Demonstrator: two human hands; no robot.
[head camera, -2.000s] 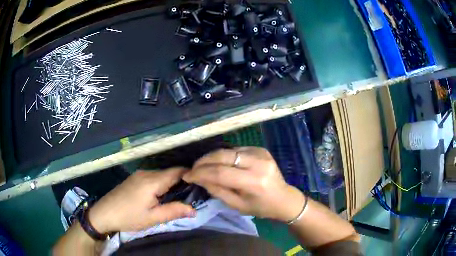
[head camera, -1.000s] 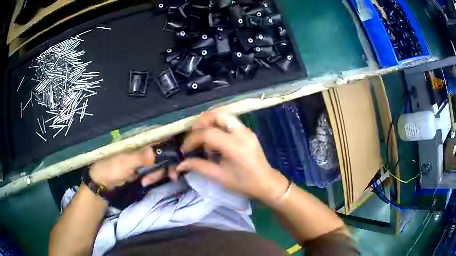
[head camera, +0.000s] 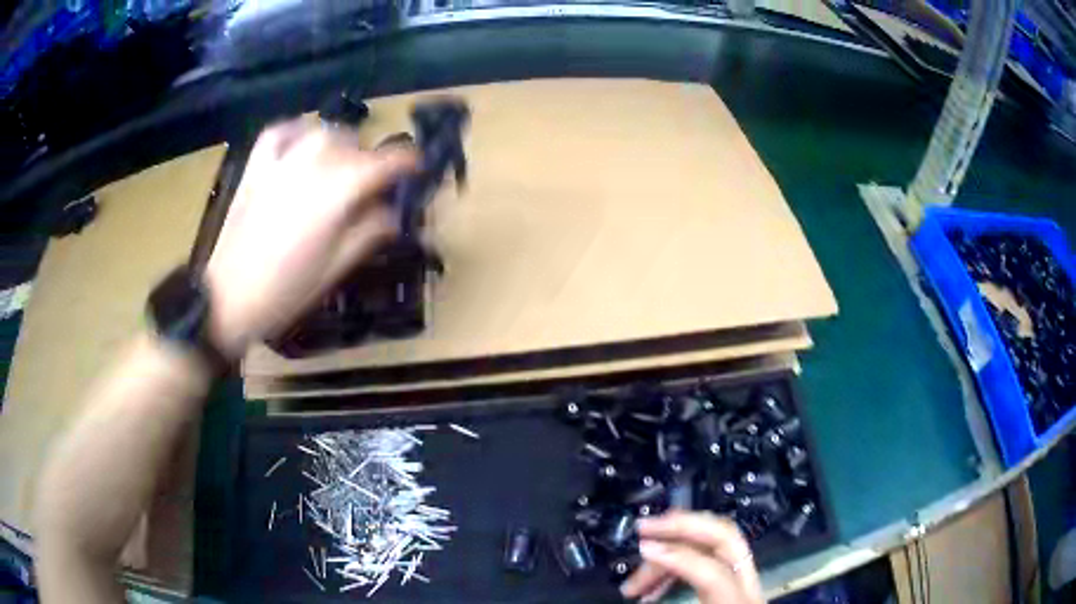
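My left hand (head camera: 301, 224), blurred, is over the left part of the cardboard stack (head camera: 614, 236) and holds a black plastic body (head camera: 437, 148) by its side. A group of black assemblies (head camera: 366, 307) sits on the cardboard below it, partly hidden by my hand. My right hand (head camera: 690, 557) is at the bottom edge of the picture, cut off, with its fingertips at the front of the heap of small black parts (head camera: 720, 460). Whether it grips a part cannot be told. A loose pile of metal pins (head camera: 372, 507) lies on the black tray (head camera: 496, 472).
Another cardboard sheet (head camera: 106, 295) lies at the left with a small black piece on it. A blue bin (head camera: 973, 342) of small black parts stands at the right by a pale post (head camera: 962, 106). The green bench (head camera: 873, 389) shows around the tray.
The view has swung up to the cardboard stack. My left hand has moved from the lap to the cardboard with a black body. My right hand has left the lap for the parts heap.
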